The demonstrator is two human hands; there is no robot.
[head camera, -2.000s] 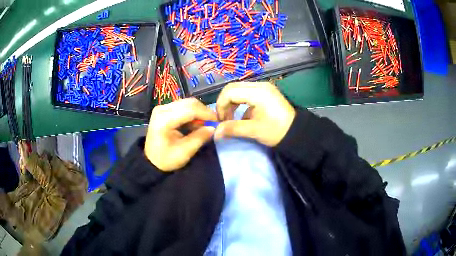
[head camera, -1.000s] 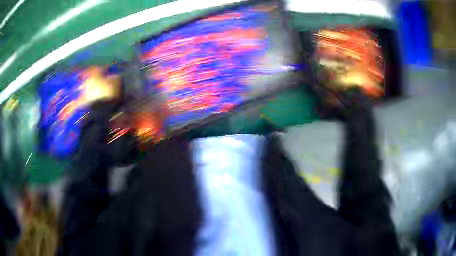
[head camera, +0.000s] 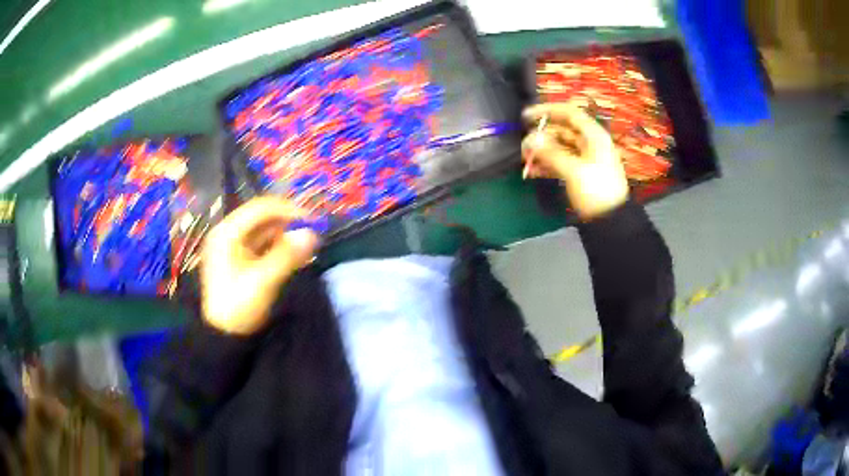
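My left hand (head camera: 249, 260) is in front of the middle tray's lower left corner, thumb and fingers pinched on a small blue housing (head camera: 308, 225). My right hand (head camera: 579, 160) is at the left side of the right tray, fingertips together on a thin red lead (head camera: 528, 170) with a pale end; blur hides its full length. The middle tray (head camera: 465, 172) holds a heap of blue and red pieces. The left tray (head camera: 61, 228) holds mostly blue pieces mixed with red. The right tray (head camera: 700, 139) holds only red leads.
A white-and-blue pen (head camera: 465, 137) lies in the right part of the middle tray. A pale rail (head camera: 168, 102) curves behind the trays. A blue object (head camera: 726, 65) stands at the upper right. Brown cloth (head camera: 79, 423) shows at lower left.
My hands were together at the chest, then apart over the left and right trays. Now my left hand is by the middle tray with a blue piece; my right hand has moved left with a lead.
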